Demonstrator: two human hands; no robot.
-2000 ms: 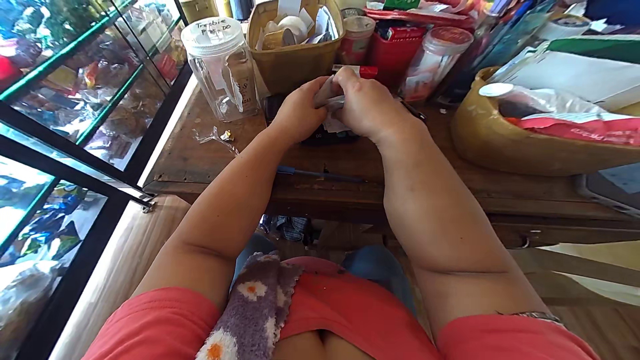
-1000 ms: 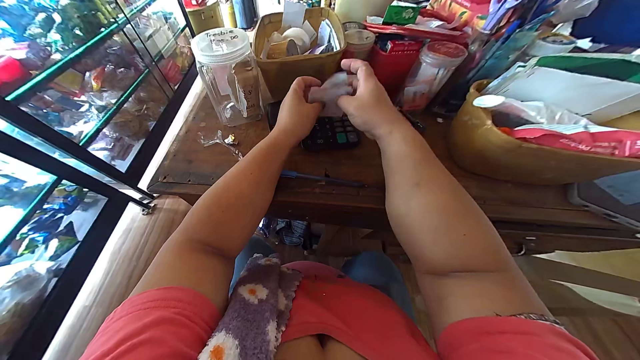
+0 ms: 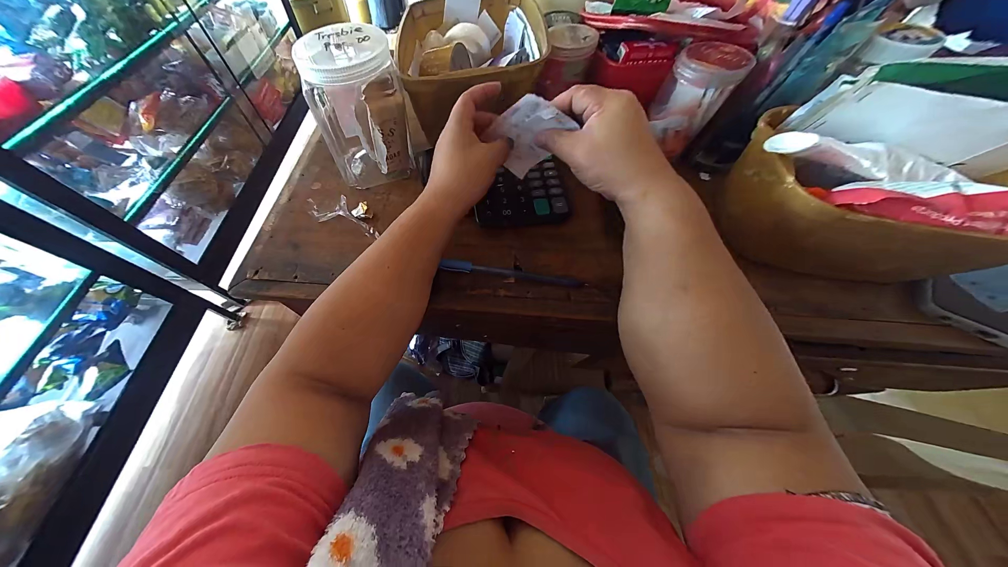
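Note:
A small crumpled slip of paper [image 3: 529,130] is held up between both hands above a black calculator [image 3: 524,197]. My left hand [image 3: 471,153] grips the slip's left edge between thumb and fingers. Its right edge is pinched by my right hand [image 3: 602,138]. The slip and my hands cover the calculator's upper part. Nearer the table's front edge lies a blue pen [image 3: 512,273], cap to the left. Left of my left hand, a crumpled clear wrapper [image 3: 346,213] rests on the wooden table [image 3: 315,256].
A clear plastic jar [image 3: 358,118] and a yellow basket [image 3: 472,79] with tape rolls and papers stand behind my hands. Another lidded jar [image 3: 701,90] is at the back right. A large yellow container [image 3: 850,244] holds papers and packets. A glass display case [image 3: 126,197] borders the left.
The calculator, mostly hidden under my hands two seconds ago, now shows its lower keys. The paper slip is spread more openly between my fingers, and my hands have moved slightly apart.

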